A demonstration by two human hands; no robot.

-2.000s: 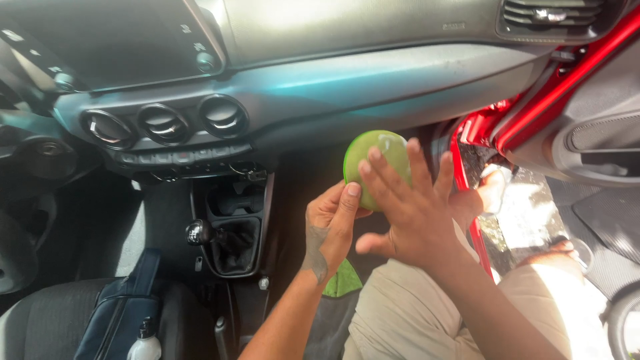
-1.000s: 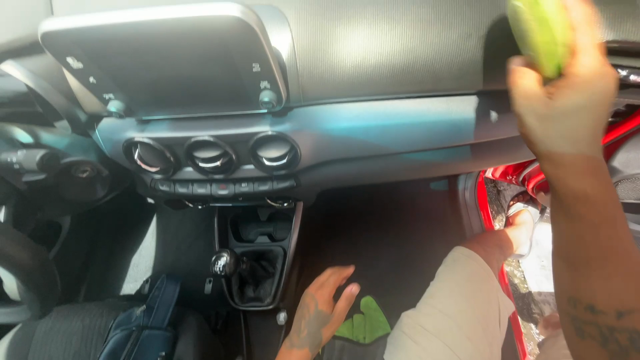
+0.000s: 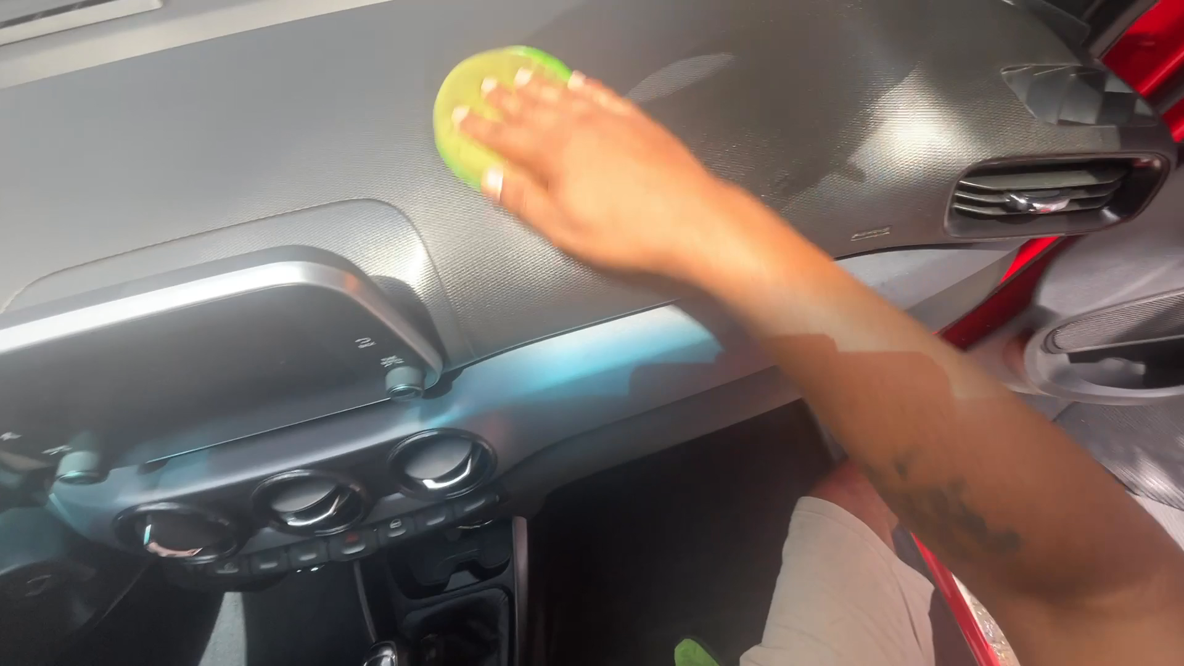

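Observation:
My right hand (image 3: 592, 176) reaches across the car's dashboard (image 3: 573, 287) with its fingers spread flat over a round green applicator pad (image 3: 476, 102). The pad lies against the textured top of the dashboard, above and right of the display screen. Part of the pad is hidden under the palm and fingers. A darker, shinier patch of dashboard shows right of the hand. My left hand is out of view. A bit of green cloth (image 3: 692, 653) shows at the bottom edge, beside my leg.
The display screen (image 3: 203, 370) with its knobs stands at the left, over three round climate dials (image 3: 310, 502). An air vent (image 3: 1054, 199) is at the right end of the dashboard, near the open red door frame. The gear lever (image 3: 381, 654) is at the bottom.
The right hand has carried the green pad from the upper right onto the dashboard top near the screen. My left hand has left the view. The view has shifted up, closer to the dashboard.

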